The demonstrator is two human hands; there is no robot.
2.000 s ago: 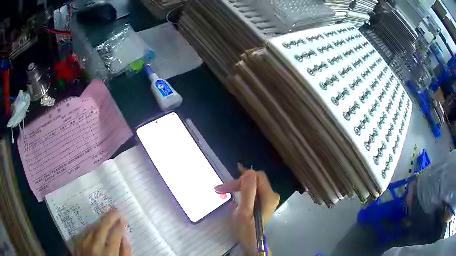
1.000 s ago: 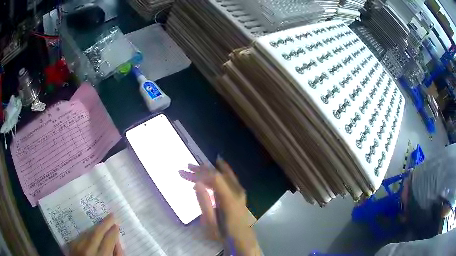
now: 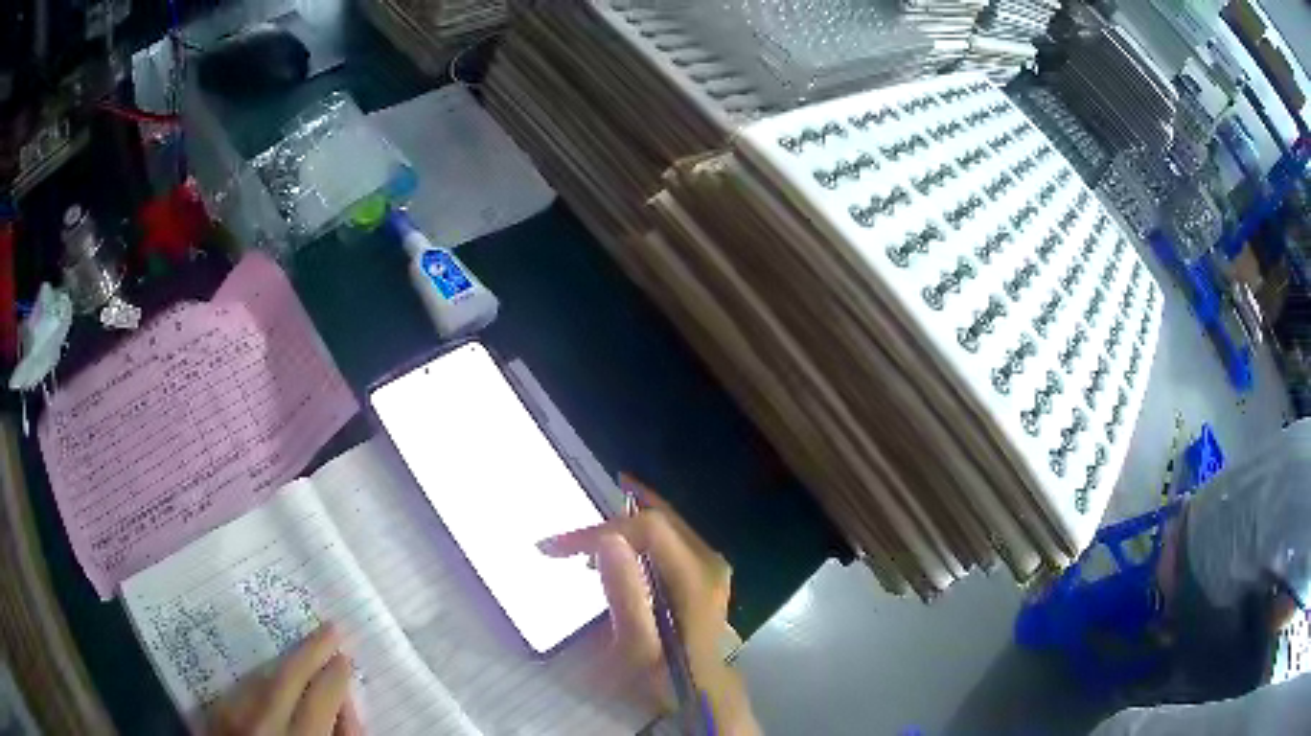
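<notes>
A smartphone [image 3: 482,489] with a blown-out white screen lies on the right page of an open notebook [image 3: 417,575]. My right hand [image 3: 669,590] is over the phone's lower right, its index finger at the screen. It holds a dark pen [image 3: 664,618] against the palm. My left hand [image 3: 295,693], cut off by the bottom edge, rests on the left page beside handwritten figures, with nothing visible in it; its thumb is hidden.
A pink form [image 3: 187,417] lies left of the phone. A correction fluid bottle [image 3: 453,295] and plastic bag [image 3: 324,166] are behind. A tall tray stack [image 3: 805,345] topped by a parts board [image 3: 978,259] stands right. A person [image 3: 1244,532] is at far right.
My right hand has moved from the phone's lower right corner, with spread fingers a second ago, to pointing at the lower screen. The whole view has shifted slightly.
</notes>
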